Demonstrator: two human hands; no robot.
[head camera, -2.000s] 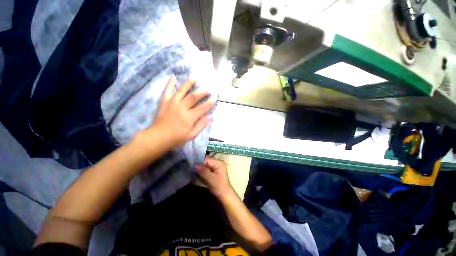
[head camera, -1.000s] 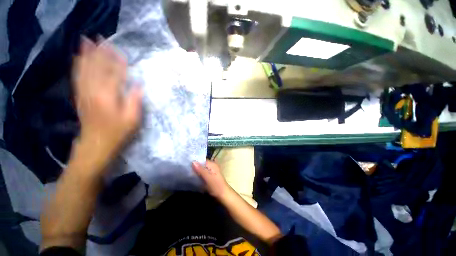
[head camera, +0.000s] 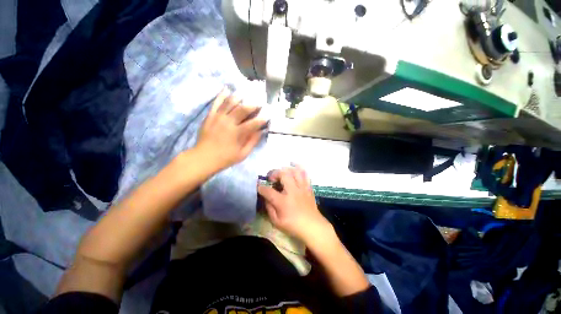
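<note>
The pale grey-blue quilted lining (head camera: 166, 92) lies under the left end of the cream sewing machine head (head camera: 369, 37) and hangs over the table's front edge. My left hand (head camera: 230, 132) lies on the lining beside the needle area, fingers spread and pressing it flat. My right hand (head camera: 292, 199) is at the lining's right edge by the table edge, fingers bent; a small dark bit shows at its fingertips. Whether the fingers pinch the lining is hard to tell. The needle tip is lost in glare.
Thread snips (head camera: 350, 115) and a flat black box (head camera: 390, 153) lie right of the needle. A yellow-orange item (head camera: 517, 205) with dark cloth is at the right table edge. Navy panels (head camera: 92, 141) heap at left; more navy fabric (head camera: 403, 245) lies below the table.
My left hand has come back from the left onto the lining. My right hand has moved up and right to the table edge. The lining's lower edge has moved up.
</note>
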